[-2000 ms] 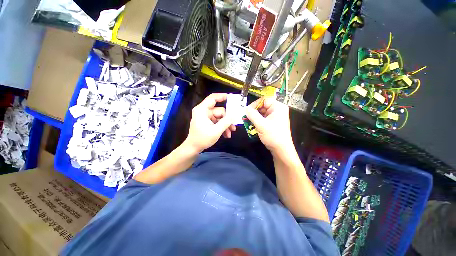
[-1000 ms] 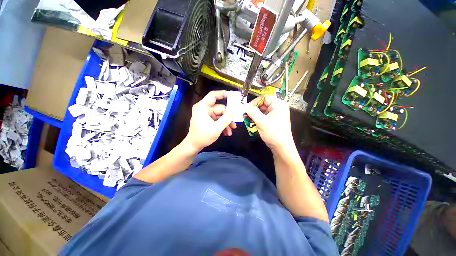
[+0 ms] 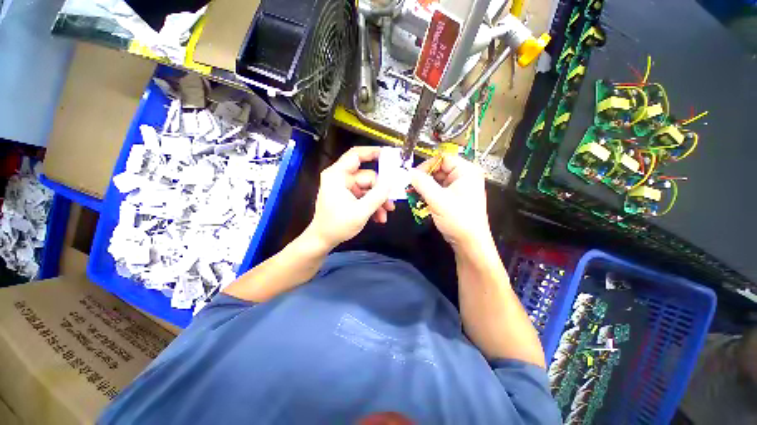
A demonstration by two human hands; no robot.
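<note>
My left hand (image 3: 349, 197) holds a small white plastic piece (image 3: 393, 173) between its fingertips, below the soldering iron (image 3: 421, 116). The iron slants down and its dark tip meets the top of the white piece; whether they touch is hard to tell. My right hand (image 3: 452, 195) holds a green circuit board (image 3: 418, 209) against the right side of the white piece, with a yellow-orange wire at the fingertips. Most of the board is hidden behind the right fingers.
A blue bin (image 3: 98, 259) of white pieces stands left, above a cardboard box (image 3: 75, 349). A black fan (image 3: 328, 62) and metal fixture (image 3: 365, 83) are ahead. Wired boards lie on black sheets (image 3: 705, 158) at right. A blue basket (image 3: 701, 303) holds assembled boards. A blurred person's part shows lower right.
Both hands stay under the iron with the same pieces. The right hand has shifted very slightly right, and the white piece has tilted a little.
</note>
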